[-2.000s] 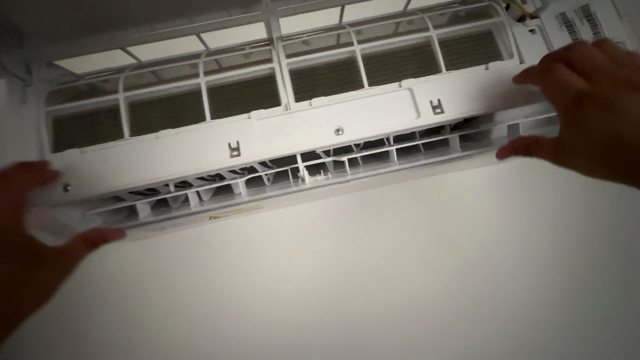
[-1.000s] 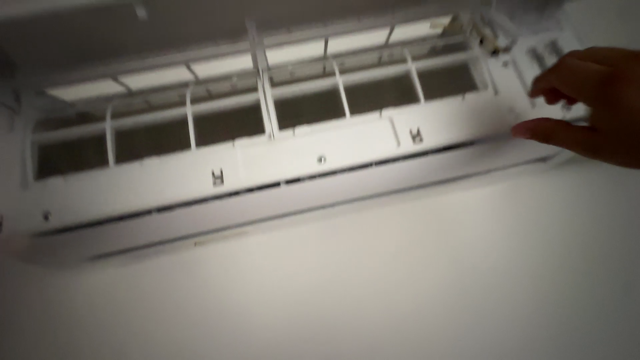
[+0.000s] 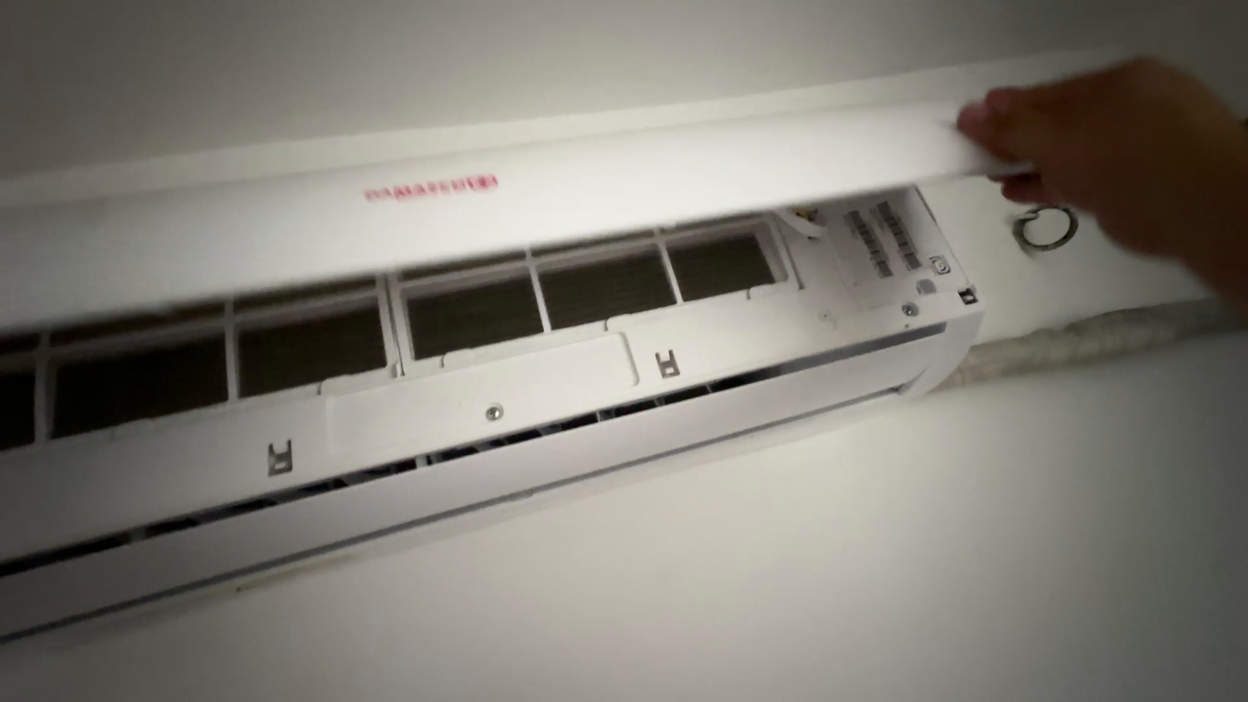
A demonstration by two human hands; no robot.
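My right hand (image 3: 1102,156) grips the right end of the white front panel (image 3: 624,195) of a wall-mounted air conditioner indoor unit. The panel is partly raised and tilted, bears red writing, and hides the upper part of the unit. Below it show the grille frame over dark coil fins (image 3: 604,292), the white lower casing (image 3: 478,390) with a screw (image 3: 494,412) and two small metal-looking clip slots, and the air louver (image 3: 585,458), which lies nearly closed along the bottom edge. My left hand is out of view.
A pale wall (image 3: 780,565) lies below the unit. At the right, a wrapped pipe (image 3: 1092,336) runs along the wall from the unit's lower corner, and a ring-shaped loop (image 3: 1045,228) sits above it. Labels with writing (image 3: 882,239) are on the unit's right end.
The louver has swung from open to nearly closed. My right hand has taken hold of the front panel, which now hangs lower over the grille. My left hand has left the view.
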